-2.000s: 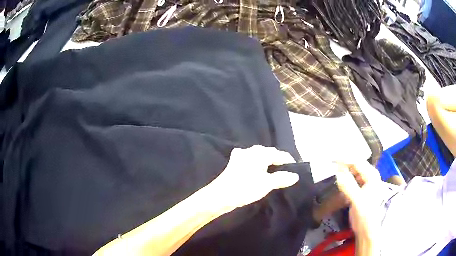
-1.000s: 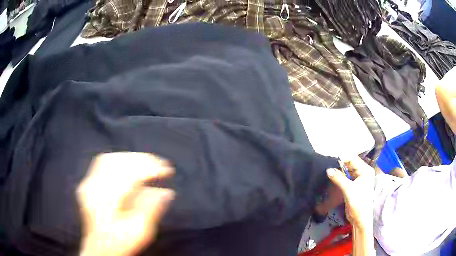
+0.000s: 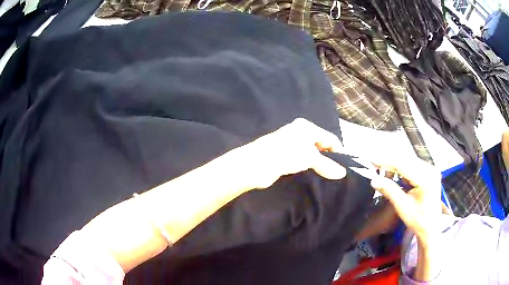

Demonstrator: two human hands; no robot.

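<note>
A wide dark garment (image 3: 184, 117) lies in front of me and hangs over the table's near edge. My left hand (image 3: 304, 156) pinches its right edge between thumb and fingers, with a small dark corner of cloth sticking out. My right hand (image 3: 407, 189) is just to the right and holds thread snips (image 3: 363, 169). Their two pale pointed blades point left at the pinched corner, very close to or touching it. Any thread there is too fine to see.
Brown plaid garments (image 3: 360, 83) with white loops lie beyond the dark one. Dark garments (image 3: 446, 106) lie at the right on the white tabletop (image 3: 368, 142). A blue bin (image 3: 494, 172) with plaid cloth stands at the right. Something red (image 3: 374, 274) is below. Part of a person's arm shows at the right rim.
My left hand has moved from the middle of the dark garment to its right edge and taken hold there. The snips' blades now show in my right hand, which no longer pinches the cloth.
</note>
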